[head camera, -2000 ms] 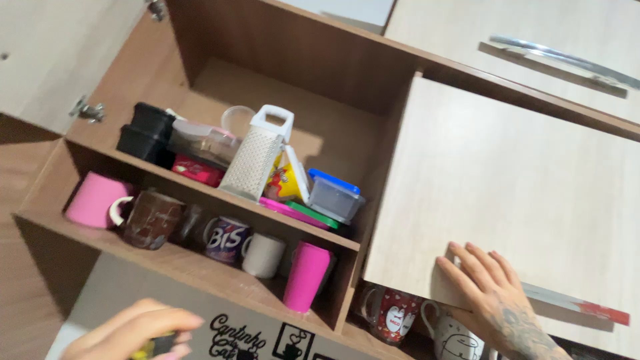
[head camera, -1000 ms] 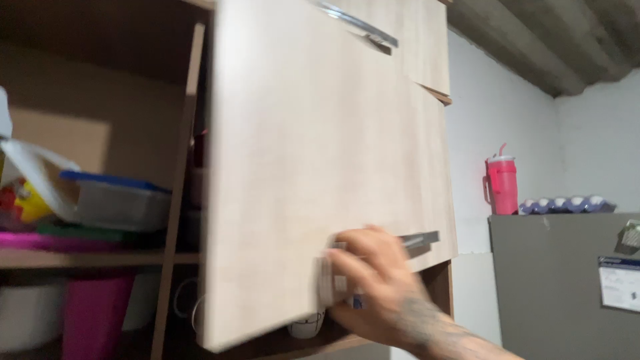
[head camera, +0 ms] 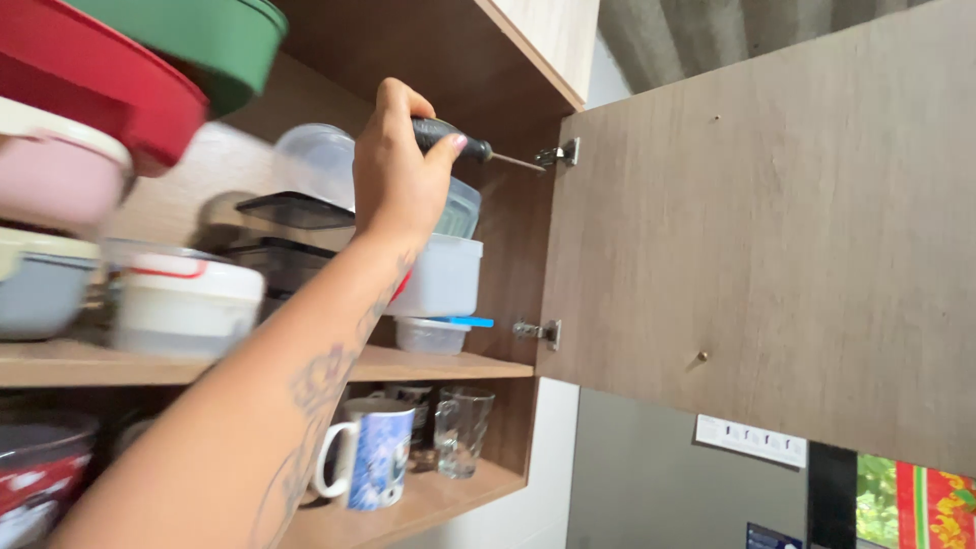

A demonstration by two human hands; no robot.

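Note:
My left hand [head camera: 408, 156] grips the black handle of a screwdriver [head camera: 450, 141], thumb along the handle. The thin metal shaft points right, and its tip is at or just beside the upper cabinet hinge [head camera: 560, 154]; contact is unclear. A lower hinge [head camera: 540, 332] joins the same open wood-grain door [head camera: 747, 244] to the cabinet side panel [head camera: 507, 229]. Behind and below my hand are a white plastic tub [head camera: 442, 274] and a small clear container with a blue lid [head camera: 432, 334]. My right hand is out of view.
Red [head camera: 91, 76] and green [head camera: 206, 46] containers are at upper left, above a white lidded container [head camera: 187, 305]. Below the shelf edge [head camera: 450, 364] stand a blue patterned mug [head camera: 381, 457] and a glass mug [head camera: 463, 431]. A grey surface [head camera: 648, 465] shows beneath the door.
The cabinet door has swung open to the right. My right hand, earlier on its handle, has left the view. My left hand has come up to the upper hinge. The view has shifted strongly.

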